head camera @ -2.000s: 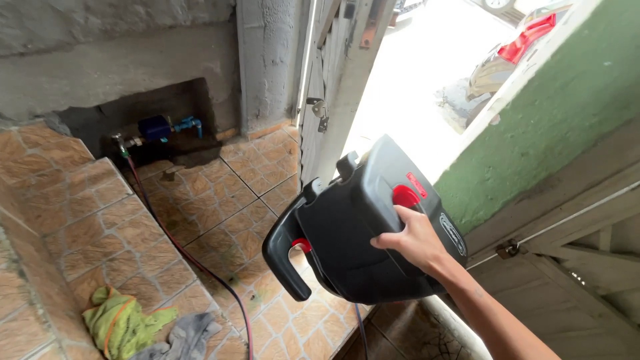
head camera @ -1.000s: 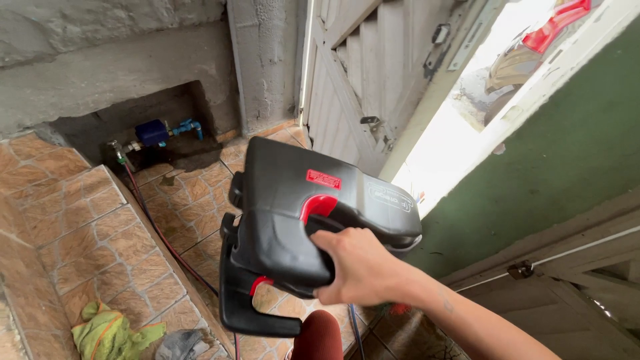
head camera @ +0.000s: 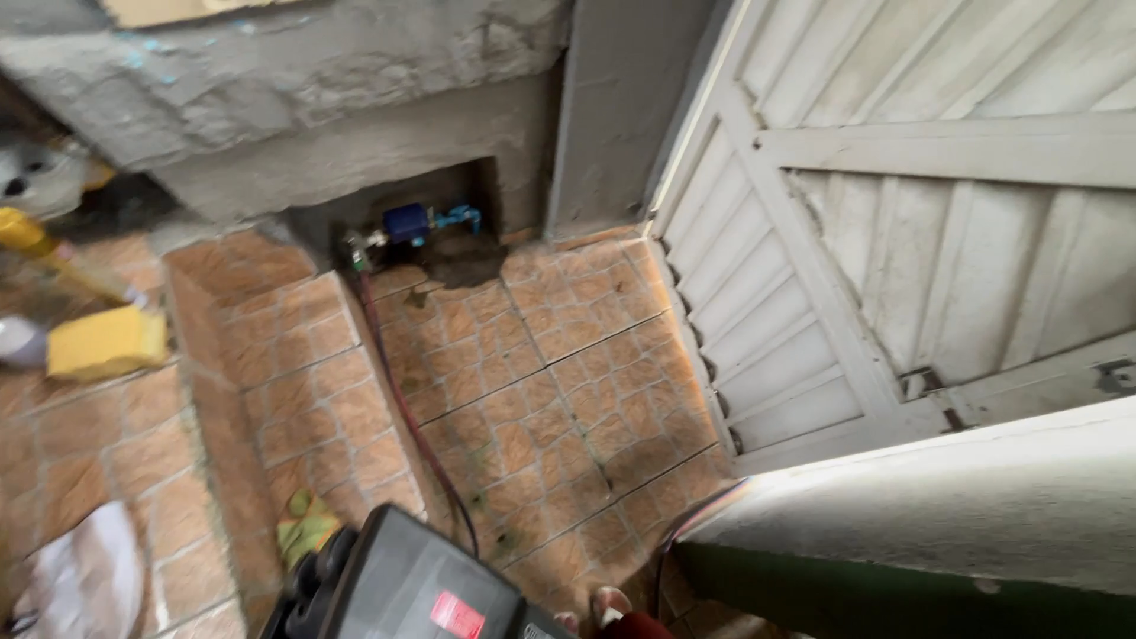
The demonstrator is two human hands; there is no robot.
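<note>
A black plastic machine housing (head camera: 417,577) with a red label shows at the bottom edge of the head view, cut off by the frame. Its dark rounded fittings are on its left side, beside a green-yellow cloth (head camera: 306,532). Neither my left hand nor my right hand can be seen, so what holds the housing is hidden. A dark red hose (head camera: 408,408) runs over the tiles from a tap fitting at a blue water meter (head camera: 406,223) in the wall recess.
Tiled steps (head camera: 311,373) rise at the left, with a yellow sponge (head camera: 106,342), a bottle (head camera: 62,257) and a white cloth (head camera: 84,577). A white metal gate (head camera: 843,248) stands at the right above a green and white wall (head camera: 887,532). My foot (head camera: 611,603) shows below.
The gate has swung closed over the bright gap. The housing has moved down to the bottom edge, and my right hand, earlier on its handle, has left view. The view has swung left.
</note>
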